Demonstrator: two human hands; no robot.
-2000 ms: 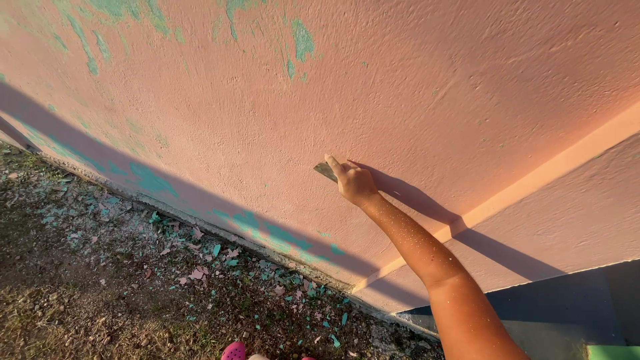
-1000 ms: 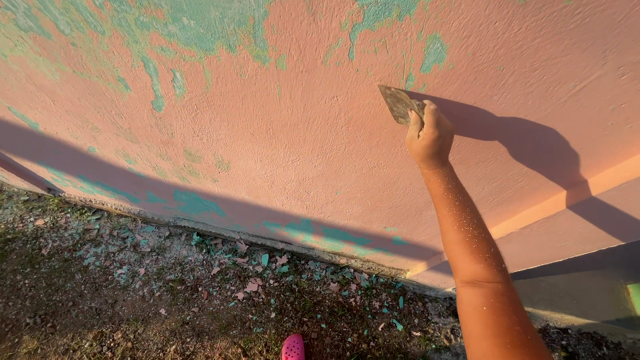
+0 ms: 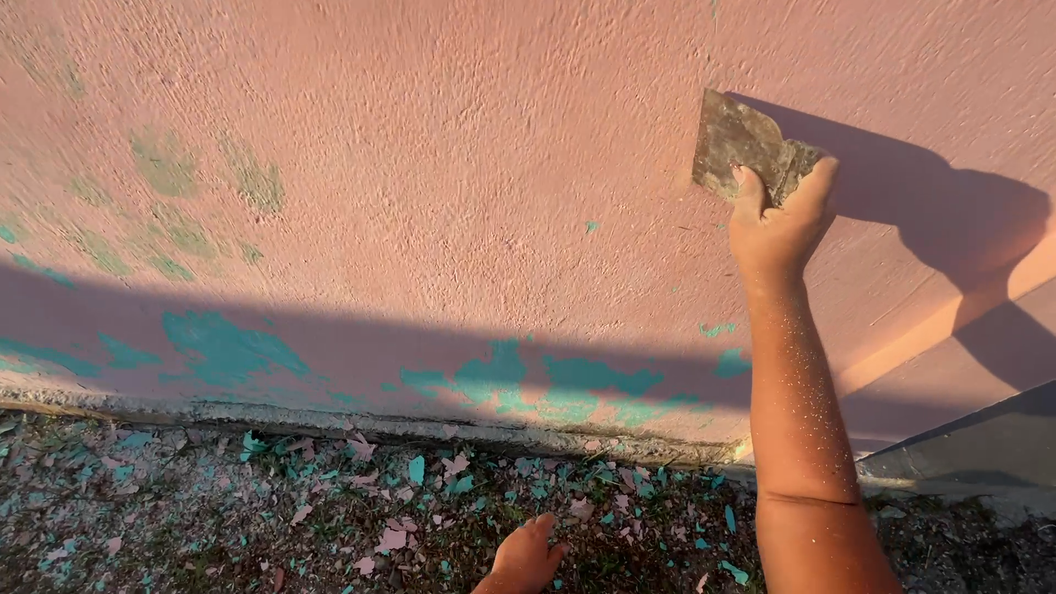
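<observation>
My right hand (image 3: pixel 784 206) grips a worn metal scraper (image 3: pixel 737 140), whose flat blade lies at the pink painted wall (image 3: pixel 495 206) in the upper right. Pale specks dot the right forearm. Patches of teal paint (image 3: pixel 235 351) show along the wall's lower part, and faint greenish patches (image 3: pixel 165 161) on its left. Low in the view, my left hand (image 3: pixel 528 554) is over the ground with its fingers apart and nothing seen in it.
Pink and teal paint flakes (image 3: pixel 396 536) litter the soil and sparse grass below the wall. A rough concrete ledge (image 3: pixel 330 419) runs along the wall's foot. At the right are a raised band (image 3: pixel 895 351) on the wall and a grey slab (image 3: pixel 982 437).
My left hand has come into view at the bottom. The scraper stays in my right hand, its blade now seen broader. The view has shifted and sits closer to the wall.
</observation>
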